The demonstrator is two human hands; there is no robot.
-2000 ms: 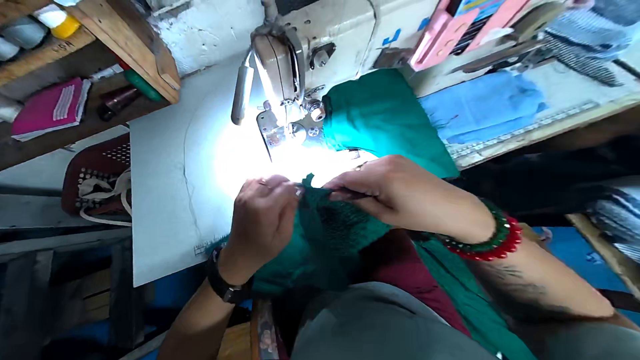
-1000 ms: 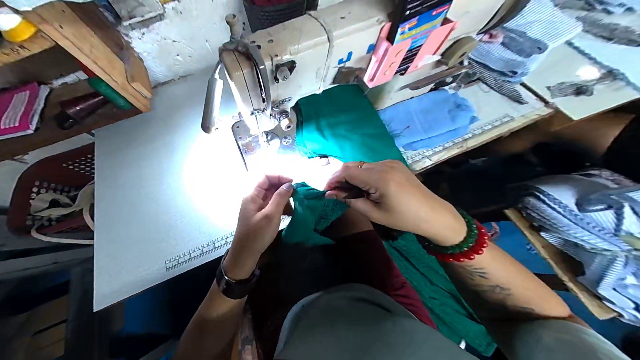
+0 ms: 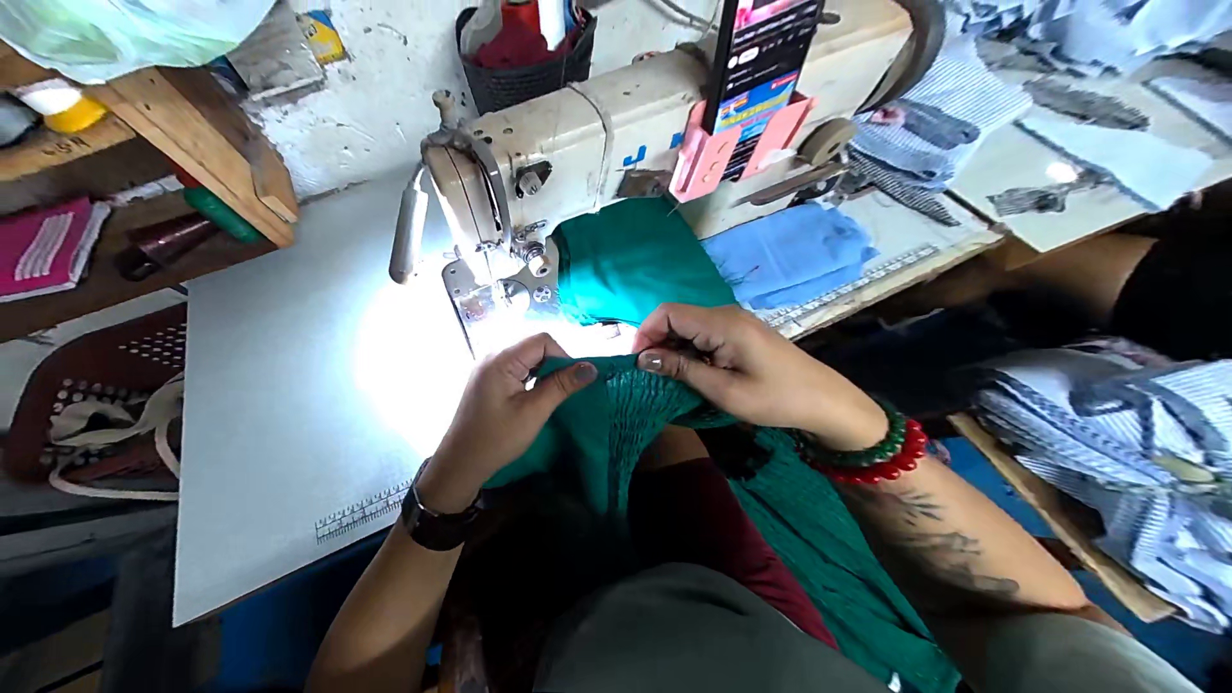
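Observation:
Pinched between the thumb and fingers of each hand is the edge of a green garment (image 3: 587,433), with a gathered, shirred band hanging between them. My left hand (image 3: 515,404) holds it at the left, my right hand (image 3: 727,366) at the right. Both are just in front of the needle area of an industrial sewing machine (image 3: 481,183), whose lamp glares on the bed. A folded green cloth (image 3: 640,260) lies beside the presser foot, apart from my hands. More green fabric (image 3: 828,539) hangs down over my lap at the right.
Blue cloth pieces (image 3: 794,252) lie right of the machine. A phone (image 3: 760,72) stands in a pink holder (image 3: 707,159) on the machine. Striped cloth (image 3: 1136,452) is piled at the right, near another person's arm (image 3: 1078,279). A wooden shelf (image 3: 202,144) and perforated basket (image 3: 87,385) are at the left.
The green garment's edge, bunched between my hands two seconds ago, is now held straighter with the gathered band spread out. The view has shifted somewhat.

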